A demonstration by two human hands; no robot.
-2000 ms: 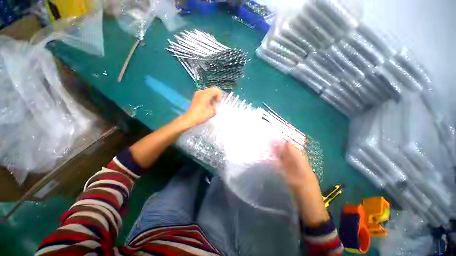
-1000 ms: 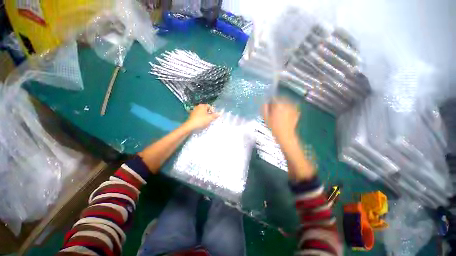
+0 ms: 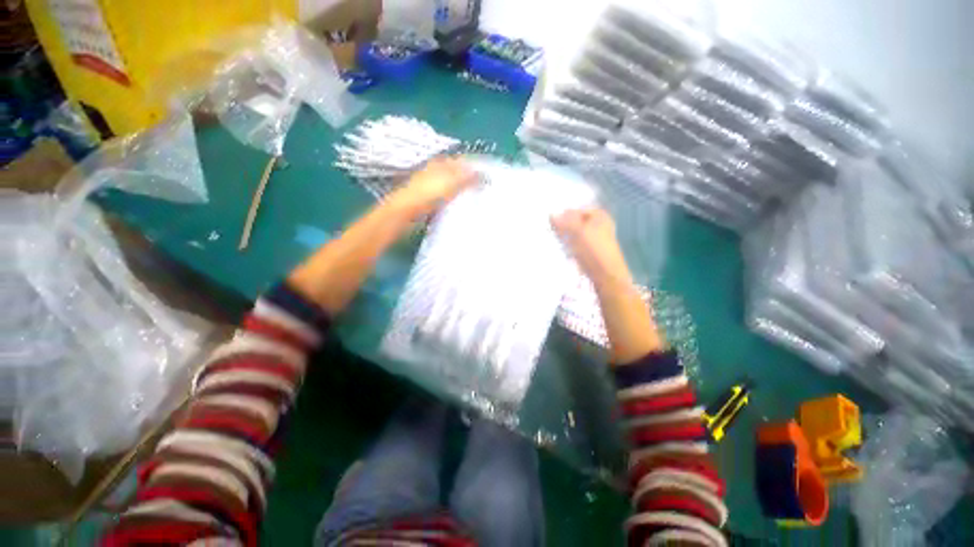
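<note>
A flat whitish pack of rods in bubble wrap (image 3: 486,278) lies at the front edge of the green bench, its near edge towards my lap. My left hand (image 3: 446,180) grips its far left corner. My right hand (image 3: 585,227) grips its far right side, fingers closed on the wrap. A clear flap of bubble wrap spreads beyond my right hand. Loose rods (image 3: 587,310) lie partly hidden beside my right forearm. A fanned pile of rods (image 3: 390,147) lies behind my left hand, partly covered by it.
Silvery finished packs (image 3: 684,107) are stacked at the back and right. A yellow-black knife (image 3: 728,412), an orange tape dispenser (image 3: 831,436) and a tape ring (image 3: 792,472) lie at right. Crumpled bubble wrap (image 3: 85,321) fills the left. A tan strip (image 3: 257,203) and blue bins (image 3: 502,64) lie further back.
The wrap my right hand held near my lap has been folded away over the pack's far side. Both hands are now at the pack's far end, and the pack has moved slightly away from me.
</note>
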